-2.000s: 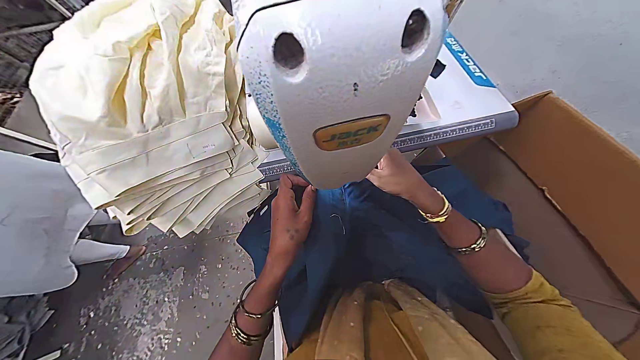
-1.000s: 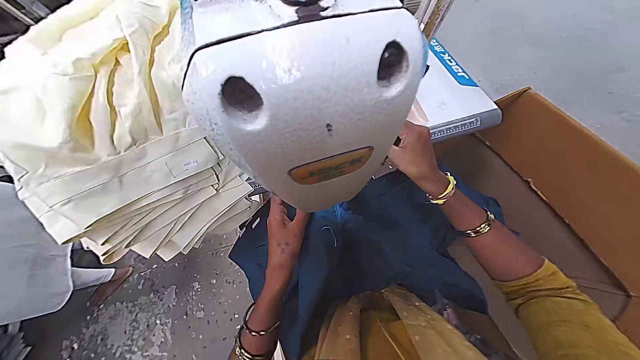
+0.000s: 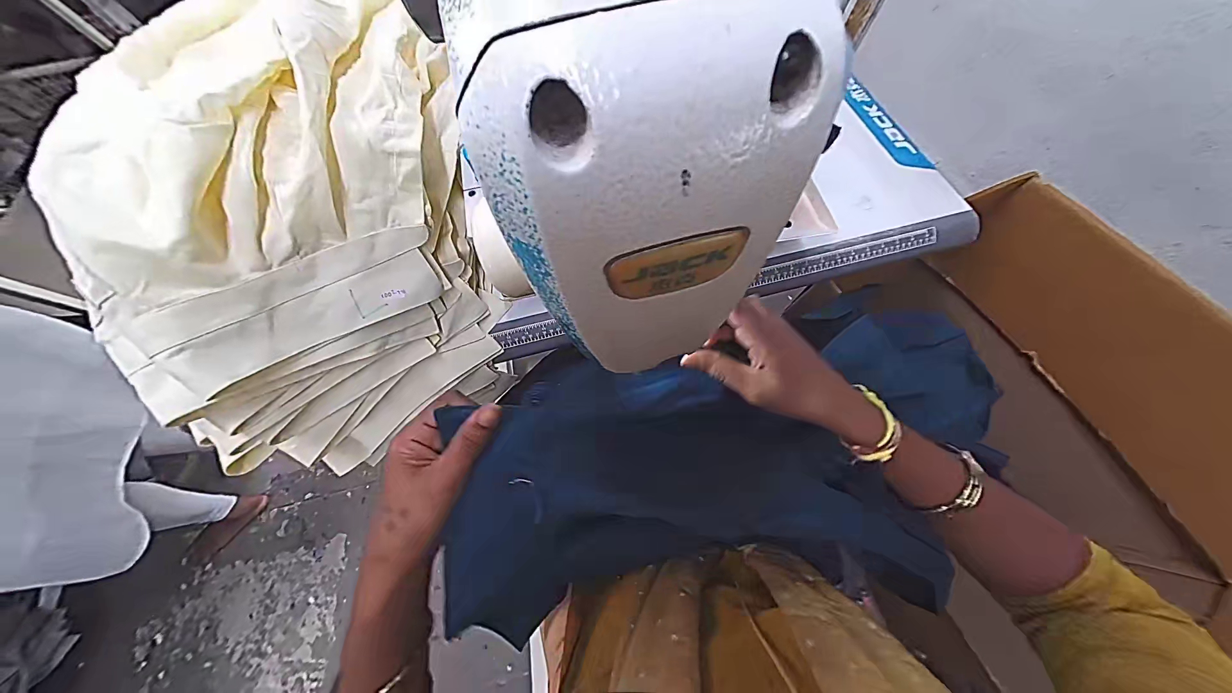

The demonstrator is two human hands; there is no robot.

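Observation:
Dark blue fabric [image 3: 654,472] lies over my lap and reaches up to the front of a white Jack sewing machine head [image 3: 654,173]. My left hand [image 3: 428,472] pinches the fabric's upper left edge between thumb and fingers. Just right of the machine head's lower end, my right hand [image 3: 770,366] has its thumb and fingers bent close together above the fabric. Something small and dark shows between those fingers; whether they grip it or the fabric cannot be told. The machine's needle area is hidden behind the head.
A stack of cream fabric pieces [image 3: 289,289] stands left of the machine. The machine bed [image 3: 866,245] has a ruler along its front edge. An open cardboard box [image 3: 1107,337] is at the right. At the far left, a person's foot [image 3: 231,525] and pale clothing [image 3: 67,452] show.
My left hand has moved left, away from the machine head, and the blue fabric's left edge is now drawn out with it. My right hand has come down from the machine's right side toward the fabric.

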